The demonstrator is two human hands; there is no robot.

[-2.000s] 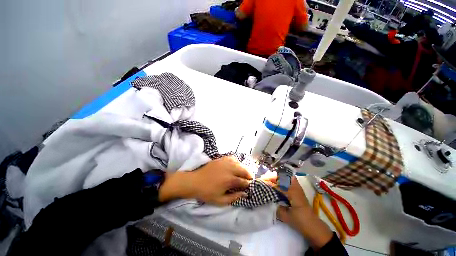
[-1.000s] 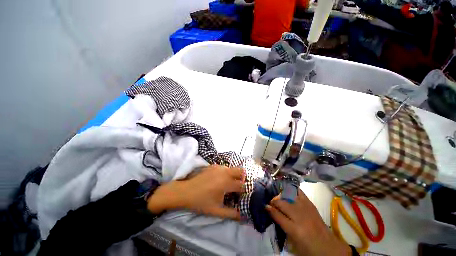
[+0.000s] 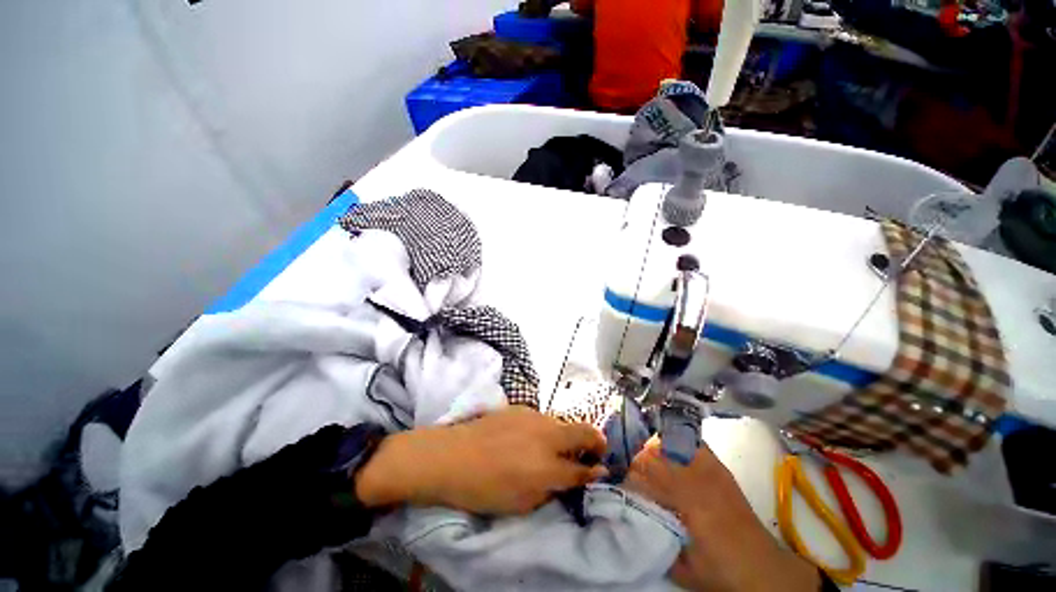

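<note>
The garment (image 3: 290, 359), pale inside with small black-and-white check parts, lies bunched on the left of the table and runs under my hands. My left hand (image 3: 498, 460) pinches its fabric just left of the needle area. My right hand (image 3: 701, 509) holds the dark-edged fabric beside the presser foot, its fingertips partly hidden by the machine head. A dark band (image 3: 627, 434) shows between my hands at the lit needle area. The white sewing machine (image 3: 753, 289) stands to the right, its needle hard to make out.
Scissors with yellow and red handles (image 3: 860, 509) lie right of my right hand. A plaid scrap (image 3: 944, 347) drapes over the machine arm. Grey and black cloths (image 3: 666, 133) sit in the trough behind. A person in orange (image 3: 639, 52) and blue crates (image 3: 486, 93) are beyond.
The checked edge between my hands has turned under, and pale lining now shows below them. My left hand has moved right, closer to my right hand.
</note>
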